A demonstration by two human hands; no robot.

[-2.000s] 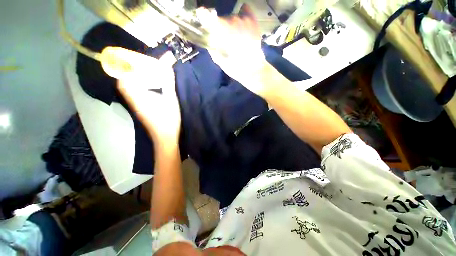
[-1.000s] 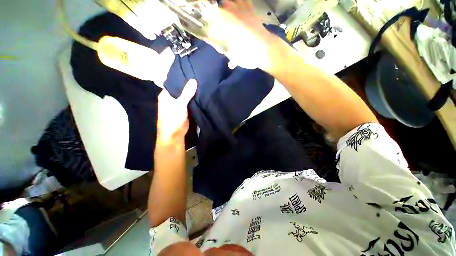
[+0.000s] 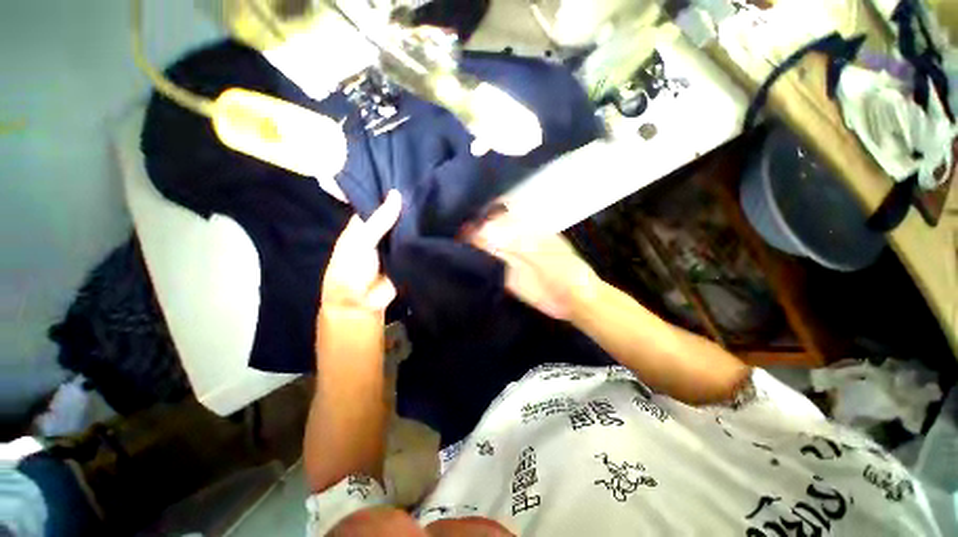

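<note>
A dark navy garment panel [image 3: 431, 178] runs from the presser foot area [image 3: 373, 103] down to my lap. My left hand [image 3: 357, 257] grips its left edge below the lamp, thumb on top. My right hand [image 3: 530, 257] holds the cloth's right side, its fingertips partly hidden in the folds and blurred. The pale sewing machine head [image 3: 368, 37] is at the top, washed out by glare. The oblong lamp [image 3: 275, 136] is left of the needle. Another dark cut piece [image 3: 226, 136] lies on the table's left part.
The white table [image 3: 194, 304] shows its corner at lower left. A black cloth pile [image 3: 121, 320] is left of it. A grey-blue tub [image 3: 772, 205] sits below the wooden ledge [image 3: 840, 136] at right, which bears dark strips and white scraps [image 3: 882, 121].
My right hand has moved from beside the machine head down towards me onto the cloth. My left hand has shifted slightly lower. The cloth now spreads and folds right of the needle.
</note>
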